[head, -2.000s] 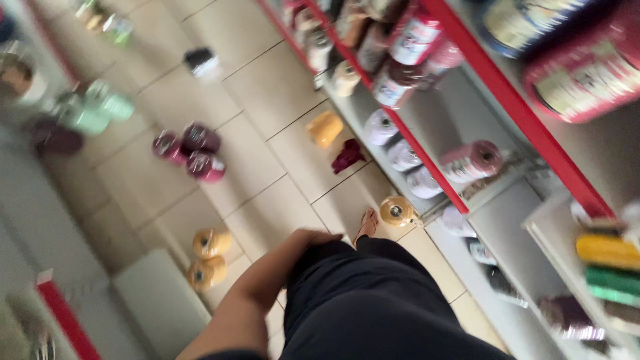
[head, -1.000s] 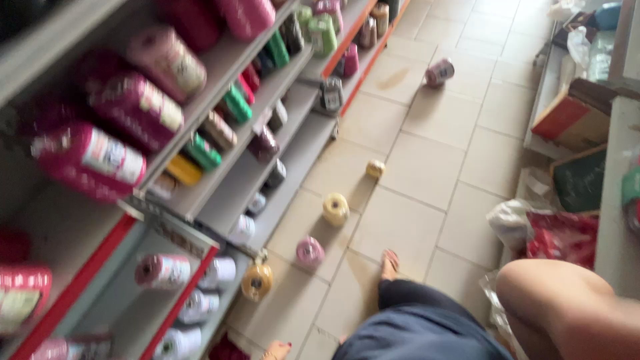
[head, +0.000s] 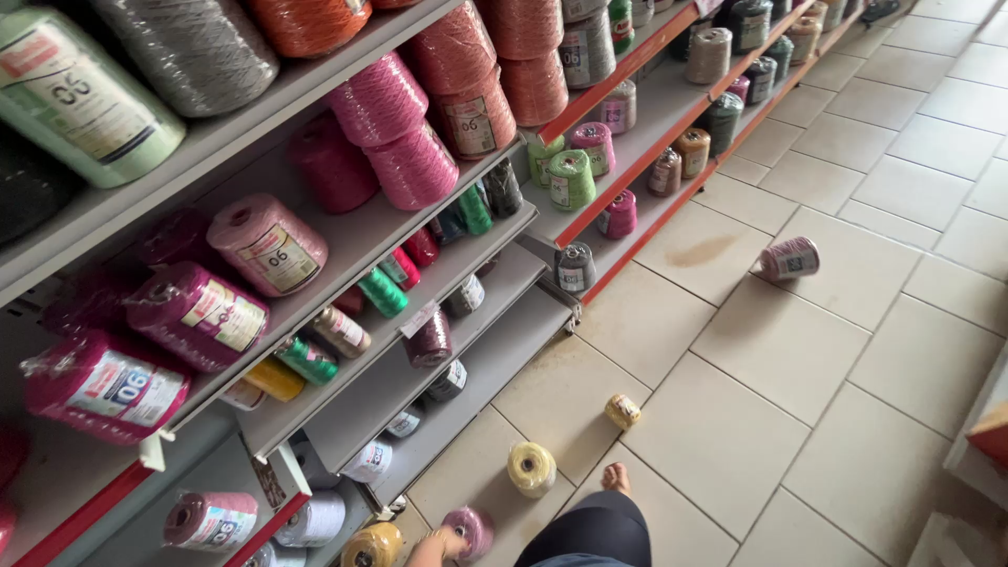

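At the bottom edge, my left hand (head: 447, 543) reaches down to the floor, its fingers on the near left side of a pink yarn cone (head: 472, 531); the grip is partly blurred. To the left of that hand stands an orange-yellow yarn cone (head: 372, 546). A pale yellow cone (head: 531, 469) is just beyond the pink one, and a small yellow yarn spool (head: 623, 411) lies farther off. A mauve wrapped cone (head: 790, 258) lies on its side on the tiles. My right hand is out of view.
Metal shelves (head: 504, 378) filled with wrapped yarn cones run along the left, their lower edges jutting near my left arm. My bare foot (head: 617, 477) is on the tiled floor (head: 732, 394). A low shelf or ledge (head: 976, 409) borders the right side.
My left hand now touches the pink cone, which stood with no hand on it one second ago. A bare limb at the lower right has left the view. The view has turned strongly since two seconds ago.
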